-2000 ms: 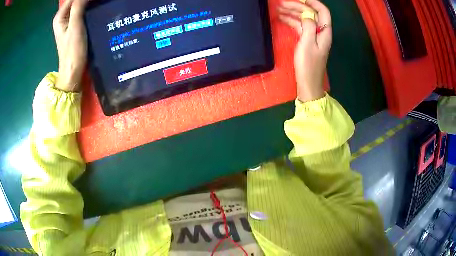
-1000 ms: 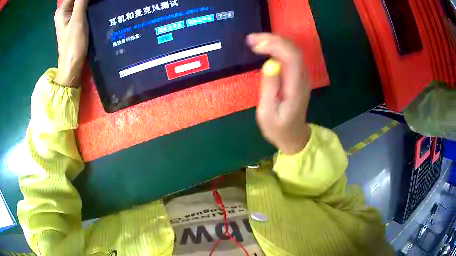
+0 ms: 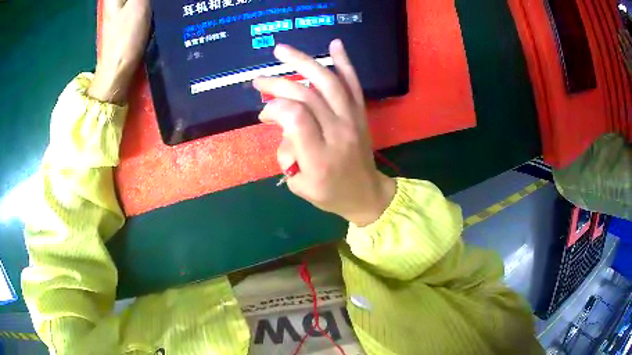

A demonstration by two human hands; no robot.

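The tablet [image 3: 229, 114] lies on an orange-red foam pad [image 3: 208, 177], its screen lit with a Chinese heading, small blue buttons, a white bar and a red button. My left hand [image 3: 125, 48] is at the tablet's left edge, its fingers partly cut off by the top of the picture. My right hand [image 3: 326, 139] is over the lower screen with fingers spread, partly covering the red button. It holds the red headset plug [image 3: 291, 170], whose metal tip points down-left, clear of the tablet. The red cord [image 3: 314, 301] hangs over my chest.
The green bench surface [image 3: 229, 232] surrounds the pad. At the right are stacked red pads with a dark slab [image 3: 569, 48] on top. A green sleeve or cloth [image 3: 599, 177] reaches in at the right edge. Black racks [image 3: 572, 267] stand on the grey floor beyond the yellow line.
My right hand has moved left from the tablet's right side over the screen's lower part. The tablet and pad appear shifted right in view. My left hand stays at the left edge.
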